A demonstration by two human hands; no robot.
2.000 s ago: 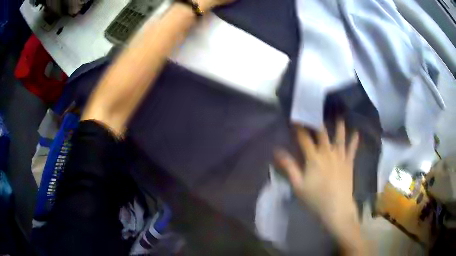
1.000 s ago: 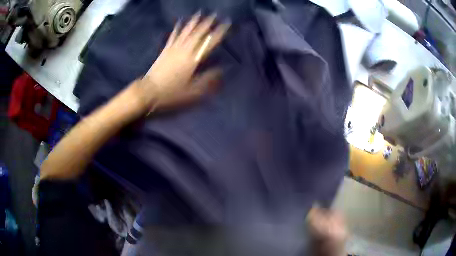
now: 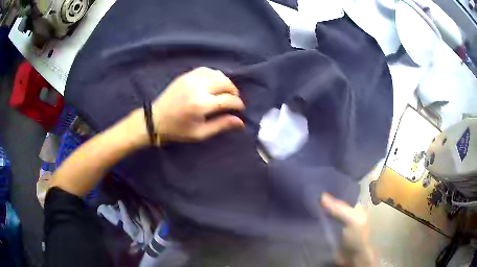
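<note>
A large dark cloth panel (image 3: 209, 172) is spread in front of me over the table and hangs toward my lap. A round gap in it shows white (image 3: 284, 131). My left hand (image 3: 201, 104) lies on the cloth left of the gap, fingers curled, seeming to pinch it. My right hand (image 3: 349, 224), blurred, is at the cloth's lower right edge and appears to grip it; its fingertips are partly unclear. Pale blue-grey cloth (image 3: 379, 26) lies behind the dark panel at upper right.
The sewing machine head (image 3: 455, 151) stands at right over its yellow-brown bed plate (image 3: 405, 195). Another machine part (image 3: 65, 13) is at upper left on a white table (image 3: 42, 55). A red object (image 3: 34, 96), a blue basket (image 3: 65, 141) and striped cloth (image 3: 157, 240) lie lower left.
The dark cloth has been spread wider, and a round gap with white now shows. My left hand has gone from flat with spread fingers to curled. My right hand remains near the lower right edge.
</note>
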